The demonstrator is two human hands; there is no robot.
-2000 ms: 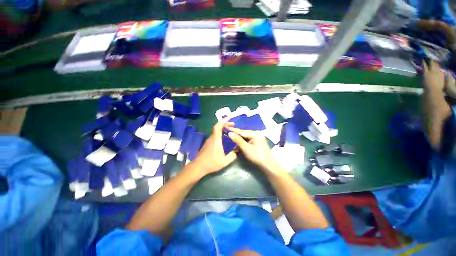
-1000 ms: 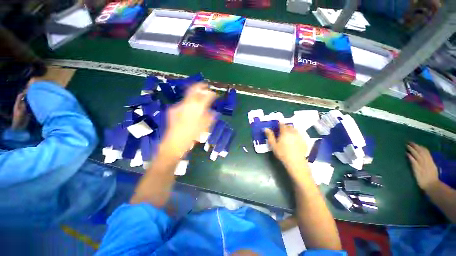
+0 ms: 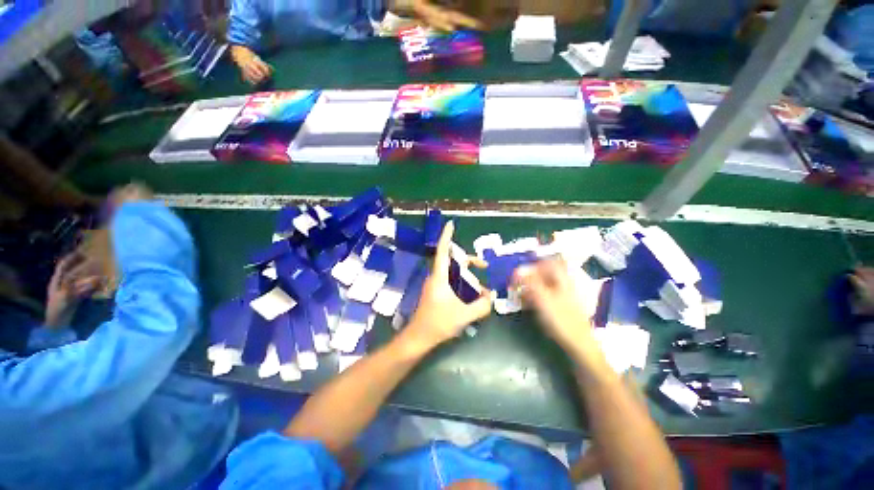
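Observation:
My left hand (image 3: 443, 304) holds a small dark blue carton (image 3: 464, 278) with a white end, upright between thumb and fingers. My right hand (image 3: 548, 292) is blurred, just right of the left hand, over a blue-and-white carton piece (image 3: 508, 268); whether it grips the piece cannot be told. A heap of blue cartons with white flaps (image 3: 303, 287) lies left of my left hand. More flat blue-and-white pieces (image 3: 628, 287) lie right of my right hand. A cluster of small black accessories (image 3: 704, 368) lies at the right of the bench.
A pale metal strip (image 3: 537, 214) edges the green bench. Beyond it stand printed gift box lids (image 3: 436, 124) and white trays (image 3: 537, 126). A grey post (image 3: 733, 110) slants at right. A person's blue sleeve (image 3: 144, 278) is at left; a hand (image 3: 251, 65) shows across the line.
My left hand has moved from above the carton heap back to the middle and now holds a carton. My right hand has lifted slightly off the flat pieces and blurred. The view has shifted.

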